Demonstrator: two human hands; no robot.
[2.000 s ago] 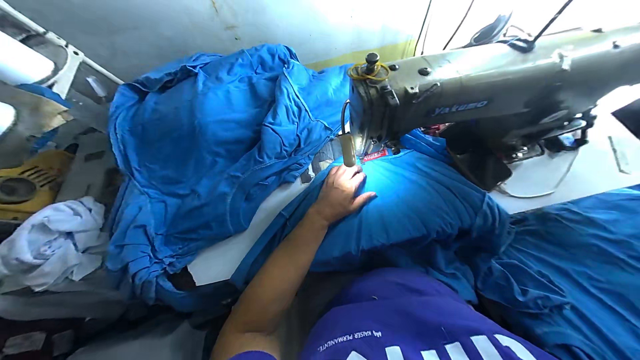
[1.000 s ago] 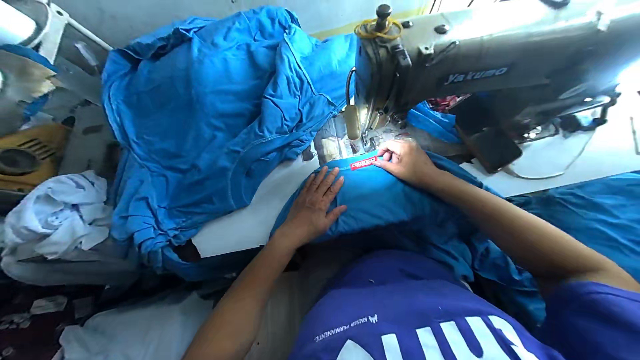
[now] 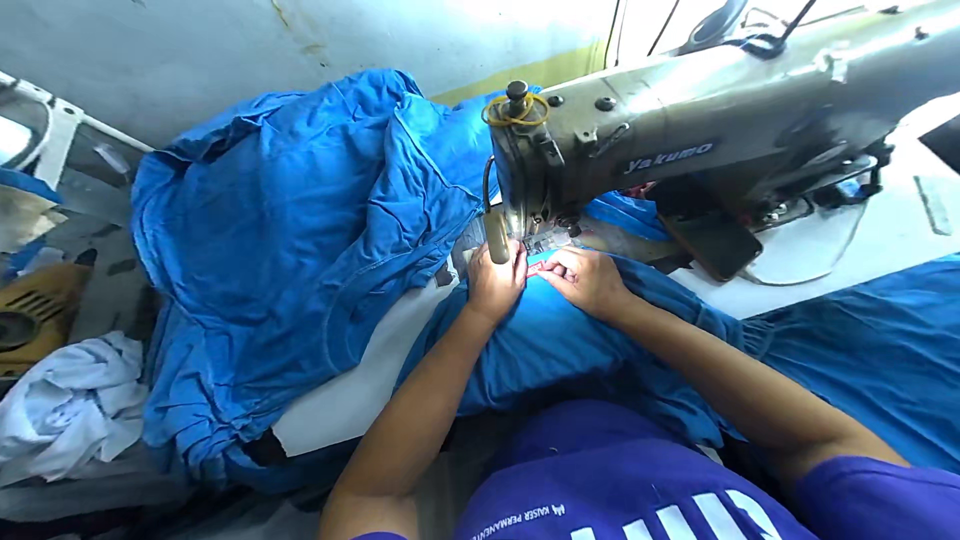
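A Yakumo sewing machine stands over a blue garment that lies below its needle area. On the garment's upper edge is a small red label with writing. My right hand pinches the label's right end between thumb and fingers. Just left of the label, my left hand rests on the cloth beside the presser foot; its fingertips are partly hidden by a small lamp, so its hold is unclear. Both hands are close together in the lamp's light.
A heap of blue garments covers the left of the white table. A dark phone leans under the machine arm. More blue cloth lies at right. White cloth and a yellow machine are at far left.
My left hand has moved from flat on the cloth, fingers spread, up to the label's left side near the presser foot. My right hand, absent two seconds ago, stays at the label's right end.
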